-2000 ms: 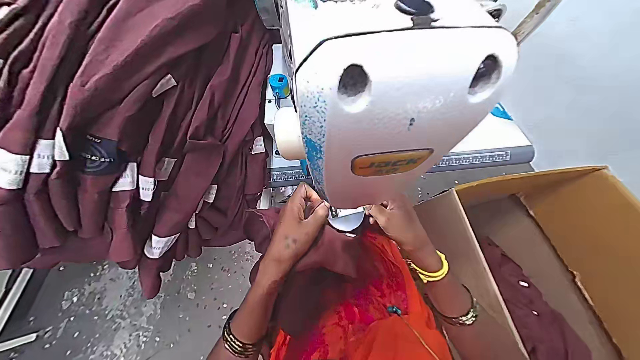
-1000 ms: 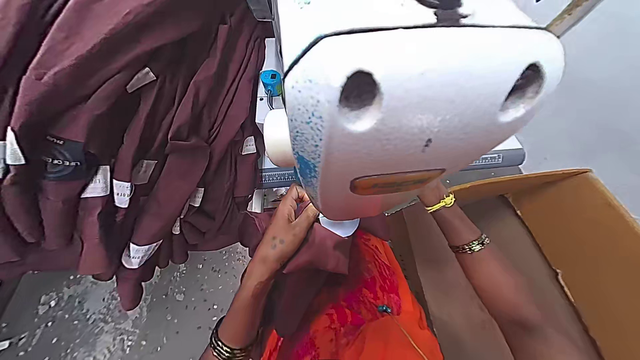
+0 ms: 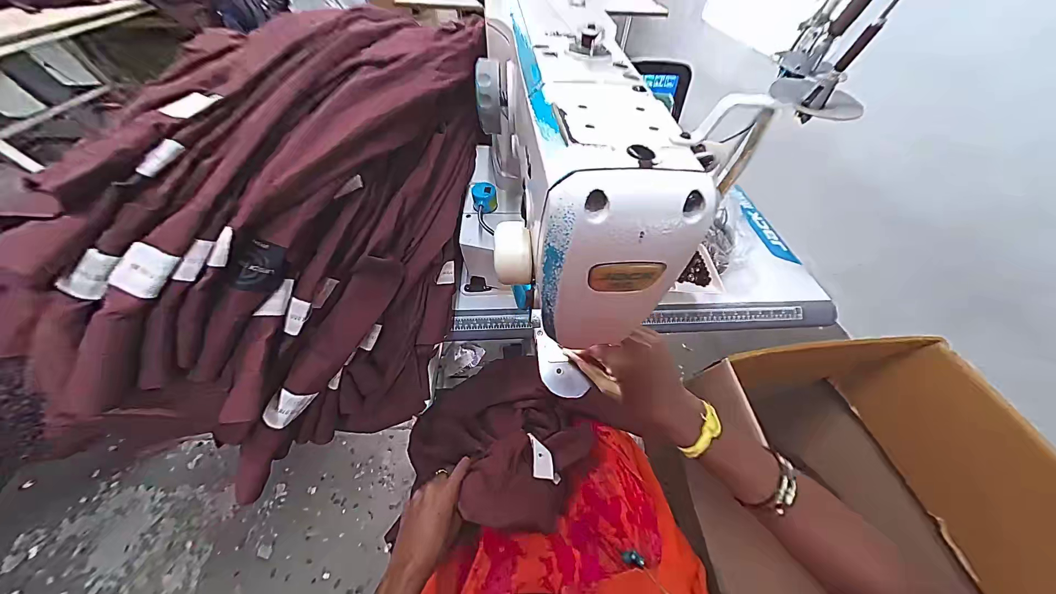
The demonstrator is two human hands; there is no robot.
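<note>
A maroon garment (image 3: 511, 412) lies bunched below the head of a white sewing machine (image 3: 627, 239), partly over the orange and pink cloth of my clothing. My left hand (image 3: 437, 503) grips the garment's lower left edge between thumb and fingers. A white label (image 3: 542, 458) shows on the garment. Up by the machine's needle area, my right hand (image 3: 639, 371) is beside the rounded metal plate (image 3: 563, 371); its fingertips are partly hidden under the machine head, and whether they hold cloth cannot be told.
Many maroon garments with white labels (image 3: 144, 270) hang in a large heap at the left. An open cardboard box (image 3: 932, 412) stands at the right, close under my right forearm. A ruler strip (image 3: 726, 315) runs along the machine table's edge. Thread holders (image 3: 817, 95) rise behind.
My left hand has moved down from the needle area to the lower left of the garment. The labelled, bunched part now shows. The view has shifted, showing more of the machine.
</note>
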